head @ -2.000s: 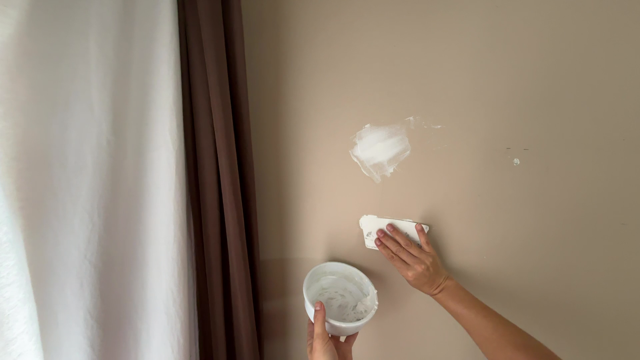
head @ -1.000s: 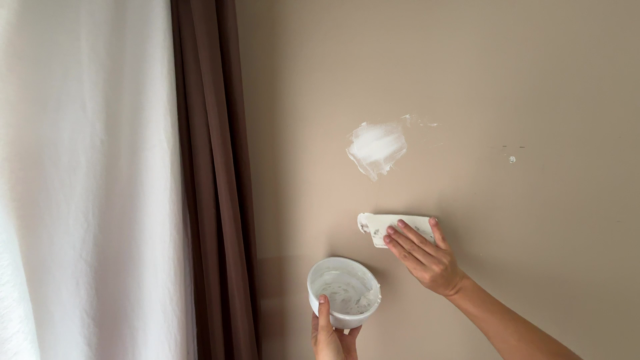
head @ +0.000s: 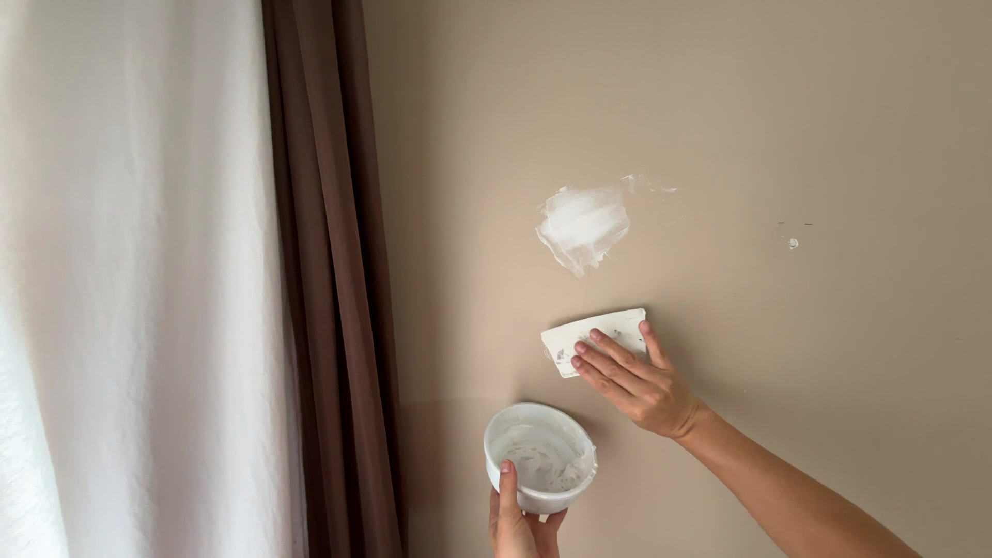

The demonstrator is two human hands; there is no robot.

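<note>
My right hand (head: 632, 384) presses its fingers on a flat white spreader (head: 597, 329), smeared with filler, against the beige wall. Below it and to the left, my left hand (head: 518, 515) holds a white bowl (head: 496, 465) from underneath, thumb at the rim. White filler (head: 535, 457) coats the inside of the bowl, with some on its right rim. Above the spreader, a white patch of filler (head: 585, 225) is spread on the wall, with thin smears to its upper right. What lies under the spreader is hidden.
On the left hang a brown curtain (head: 322, 232) and a white sheer curtain (head: 147, 271). The beige wall (head: 775, 116) spans the rest of the view. Farther right on it is a small white spot (head: 793, 243) with short dark marks above.
My right hand has tilted the spreader, whose right end is now raised. The thick filler seen at its left edge earlier no longer shows there. My left hand still holds the bowl.
</note>
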